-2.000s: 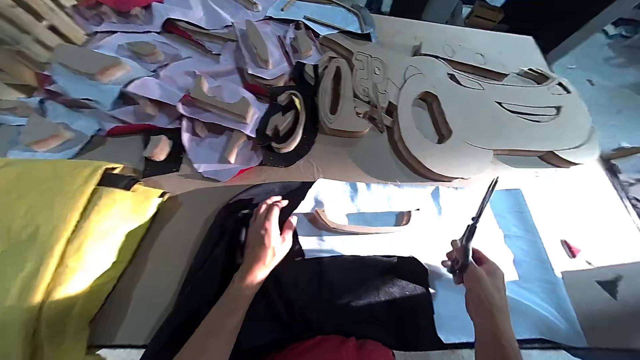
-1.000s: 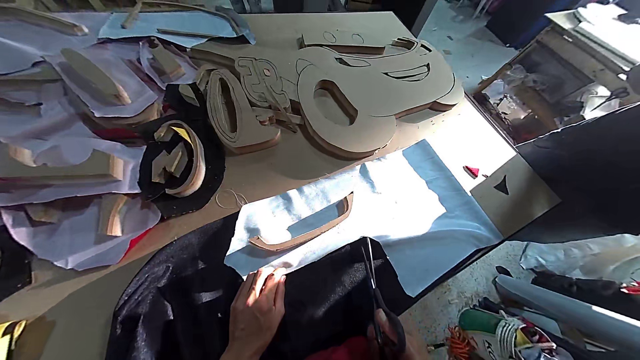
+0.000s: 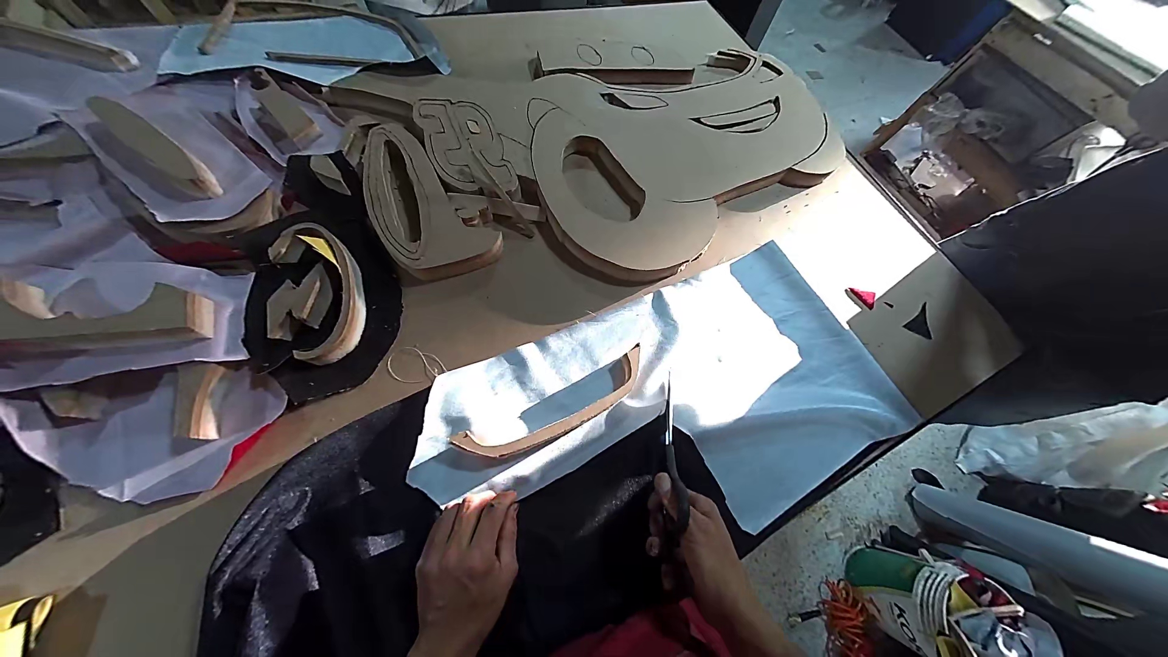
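My right hand (image 3: 689, 534) grips a pair of scissors (image 3: 673, 456) with black handles, whose blades point away from me at the lower edge of a light blue fabric sheet (image 3: 821, 383). My left hand (image 3: 468, 543) lies flat, fingertips on the fabric's lower left edge. Black fabric (image 3: 584, 520) is spread beneath both hands. On the blue fabric, between the hands and farther away, rests a thin curved foam or wood strip (image 3: 557, 427). Whether the scissor blades have fabric between them is hard to tell in the bright light.
A car-shaped cutout (image 3: 675, 164) lies at the table's far side. Many cut pieces on lilac fabric (image 3: 137, 383) and a ring-shaped piece (image 3: 351, 310) on black fabric cover the left. Red and black scraps (image 3: 920, 321) lie near the right corner. A filled container (image 3: 881, 566) stands beyond the table's edge.
The scissors, earlier held up over the right part of the blue fabric, are now at its lower edge. My left hand has moved from the black fabric to the blue fabric's edge. The view has turned.
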